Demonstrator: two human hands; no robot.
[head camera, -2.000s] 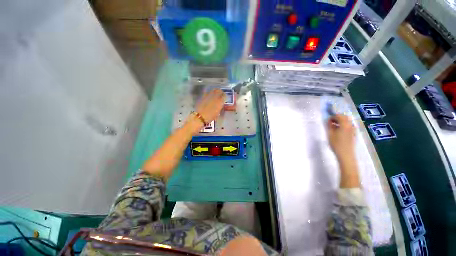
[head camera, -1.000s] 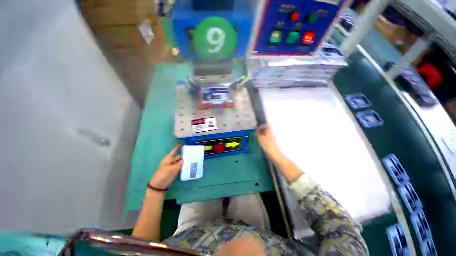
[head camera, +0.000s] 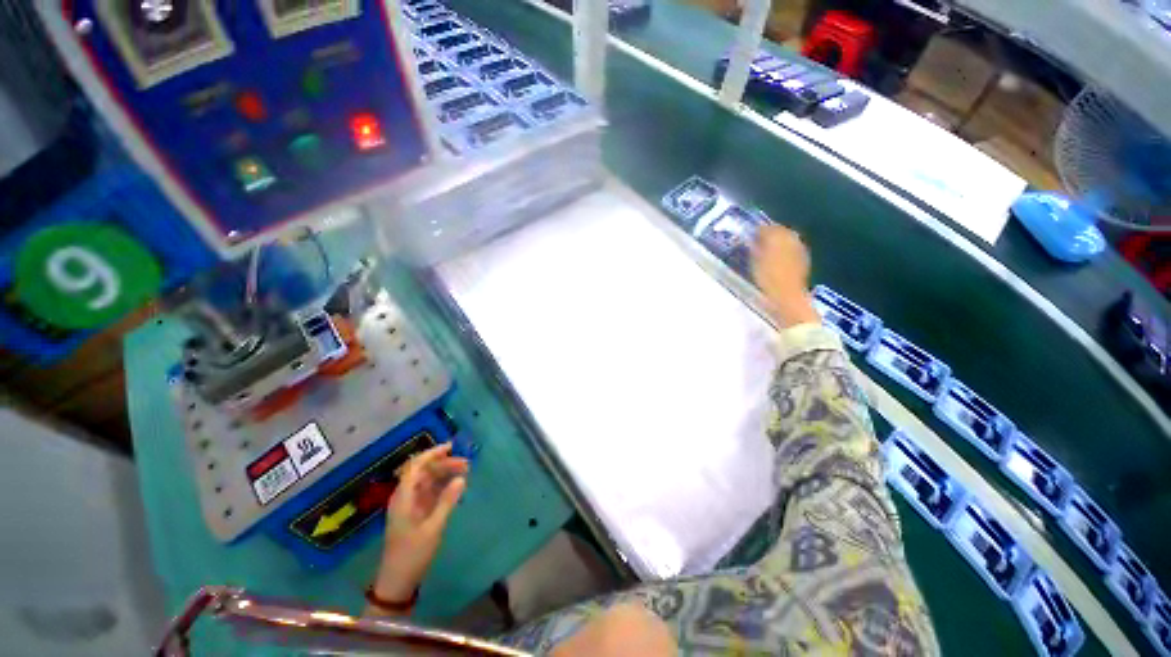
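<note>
My left hand (head camera: 421, 511) is at the front right corner of the press base plate (head camera: 372, 424), palm turned partly up, fingers loosely apart and empty. My right hand (head camera: 781, 267) is over the conveyor belt, at the edge of a flat panel (head camera: 732, 229); its fingertips are blurred, so I cannot tell if they grip it. The press head (head camera: 251, 336) is low over the orange-red fixture (head camera: 340, 359). Part of a panel (head camera: 324, 334) shows in the fixture, the rest hidden under the metal.
A white sheet or tray (head camera: 616, 372) lies between press and belt. Behind it a tray stack (head camera: 514, 193) bears rows of panels. The control box (head camera: 257, 116) stands over the press. More panels (head camera: 986, 546) line the green belt (head camera: 899, 270). A fan (head camera: 1117, 154) stands beyond.
The view has swung right. My left hand has let go of the pale panel, now out of sight. My right hand has moved from the press's side to the belt. The press head has come down.
</note>
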